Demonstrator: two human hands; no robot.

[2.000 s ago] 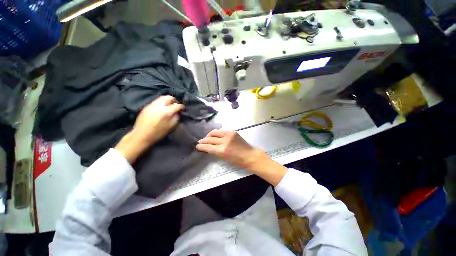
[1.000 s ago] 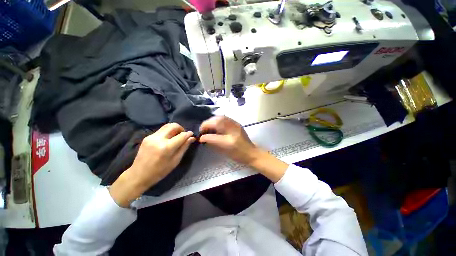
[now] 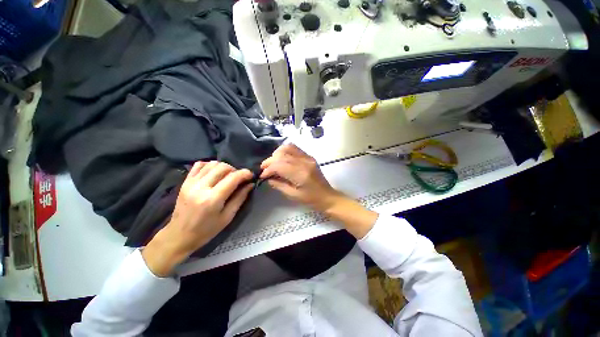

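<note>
A charcoal-black garment point(image 3: 112, 125) lies heaped on the table left of the needle, its lower part near the table's front edge. My left hand point(image 3: 209, 201) pinches the garment's edge between thumb and fingers. My right hand point(image 3: 297, 176) pinches the same edge just beside the left fingertips. The fingertips hide the exact bit of cloth held. The white sewing machine point(image 3: 355, 39) stands behind my hands. Its presser foot area point(image 3: 284, 125) is up and left of my right hand, close to the cloth.
Scissors with yellow and green loops point(image 3: 431, 164) lie right of my right hand. A yellow loop point(image 3: 362, 110) is under the machine arm. Dark cloth point(image 3: 521, 137) and a gold packet point(image 3: 556, 122) lie at the right. A printed ruler point(image 3: 368, 199) runs along the front edge.
My left hand has moved right and down and now meets my right hand at the cloth's edge. The cloth's front part is gathered back from the ruler. The view has shifted slightly.
</note>
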